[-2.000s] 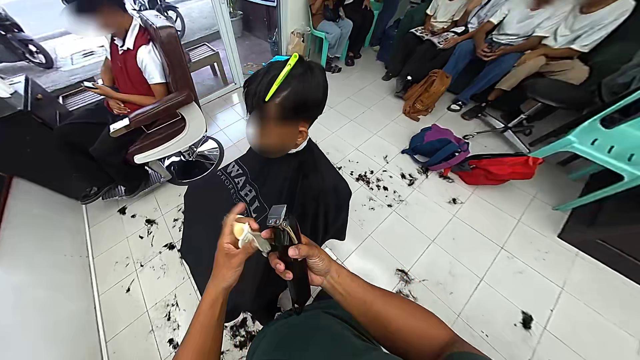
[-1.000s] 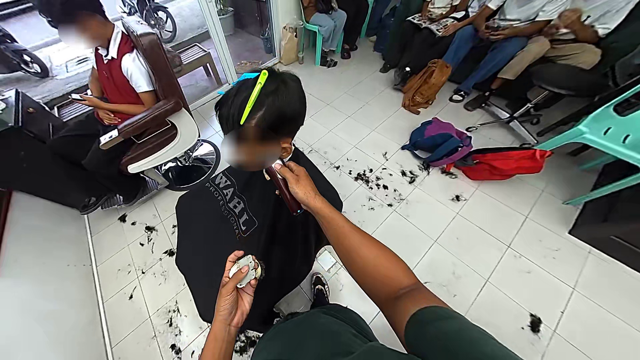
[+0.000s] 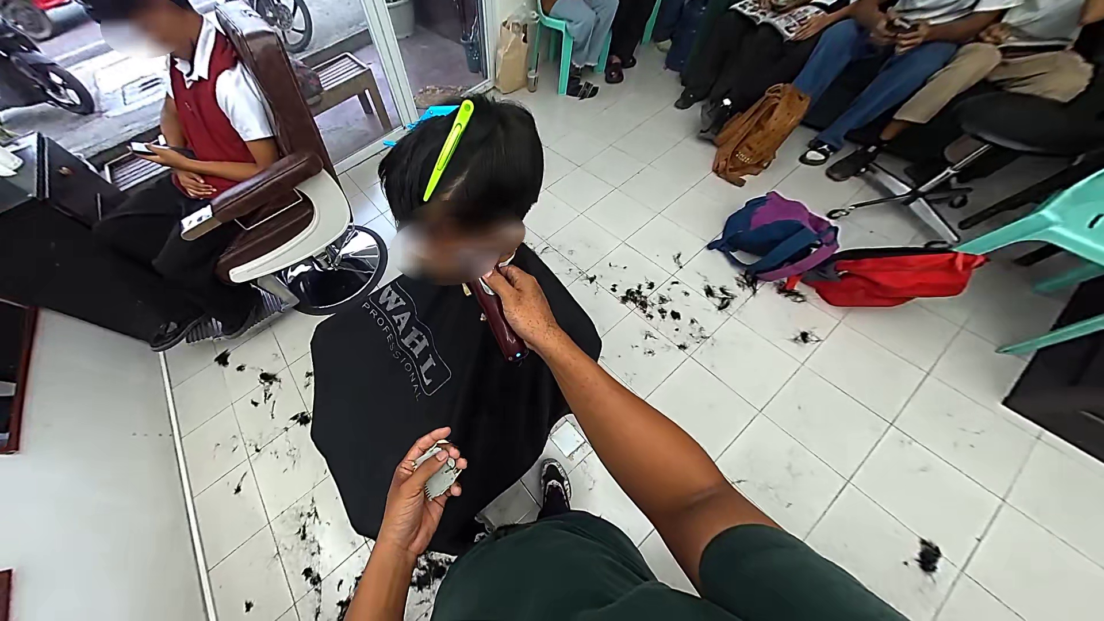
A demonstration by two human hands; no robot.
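A seated person in a black Wahl barber cape [image 3: 509, 414] has dark hair [image 3: 496, 155] with a lime-green sectioning clip [image 3: 448, 151] in it and a blue clip [image 3: 431, 114] behind. My right hand [image 3: 524, 306] grips a dark red hair clipper [image 3: 498, 321], its head up against the lower side of the person's face near the ear; the blade is hidden. Low in front of the cape, my left hand [image 3: 418, 496] holds a small pale clipper guard comb [image 3: 442, 474] between thumb and fingers.
A barber chair [image 3: 285, 198] with another person stands at the left. Cut hair [image 3: 660, 302] litters the tiled floor. A blue-purple backpack [image 3: 776, 235], a red bag [image 3: 897, 276], a brown backpack [image 3: 759, 134] and a green plastic chair [image 3: 1069, 224] are at the right. Several people sit behind.
The clipper, held before the cape between both hands two seconds ago, has moved up to the person's face in my right hand. My left hand has moved apart and lower, holding the guard comb.
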